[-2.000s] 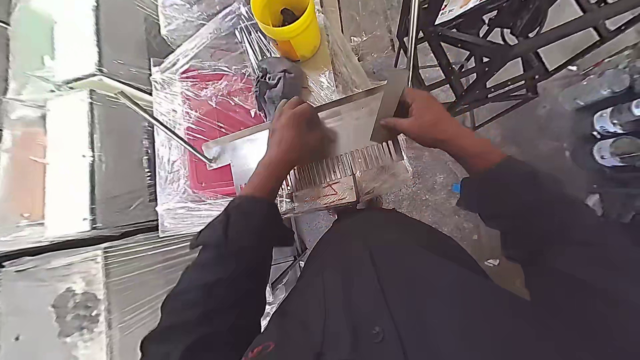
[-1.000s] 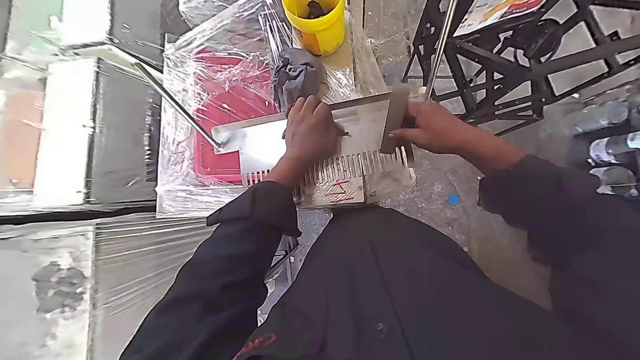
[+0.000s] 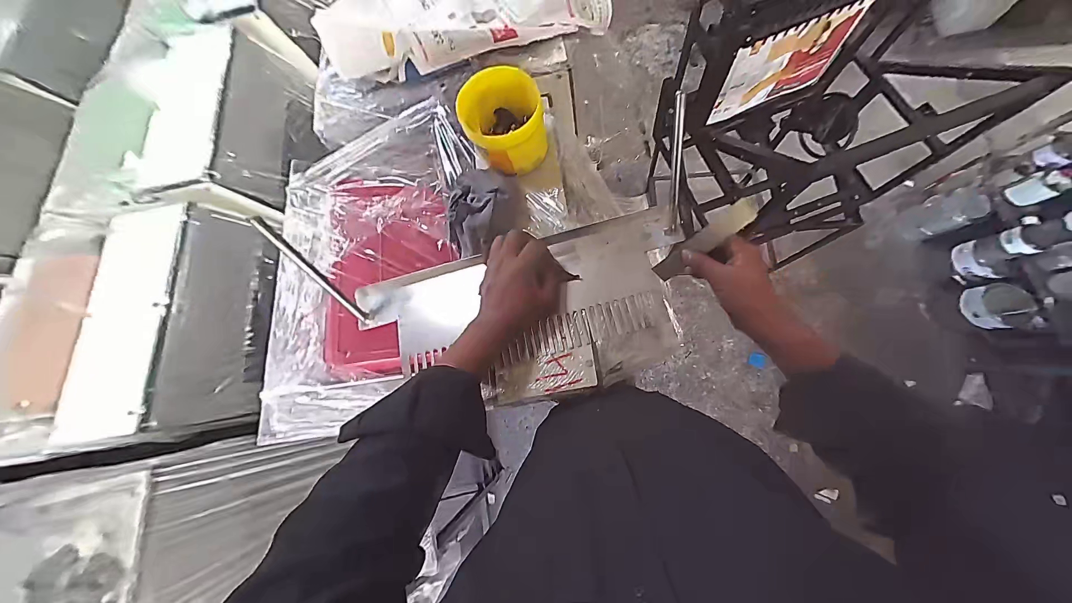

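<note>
A metal plate with a comb-like slotted edge point(image 3: 607, 260) lies slanted in front of me, its slots toward my body. My left hand point(image 3: 523, 280) rests on the plate with its fingers curled, and a small dark tip shows beside them; whether they grip something I cannot tell. My right hand point(image 3: 733, 272) holds a flat strip point(image 3: 712, 239) just off the plate's right end. Metal rods point(image 3: 314, 272) stand at both ends of the plate. Below the slots is a block with red marks point(image 3: 557, 373).
Beyond the plate stand a yellow bucket point(image 3: 511, 151) with dark contents and a dark cloth point(image 3: 486, 205). A red tray point(image 3: 364, 335) under clear plastic film lies at left. A black metal frame point(image 3: 779, 167) and several bottles point(image 3: 997, 306) are at right.
The flat piece at the plate's right end is now off it, turned outward in my right hand. My left hand remains on the plate.
</note>
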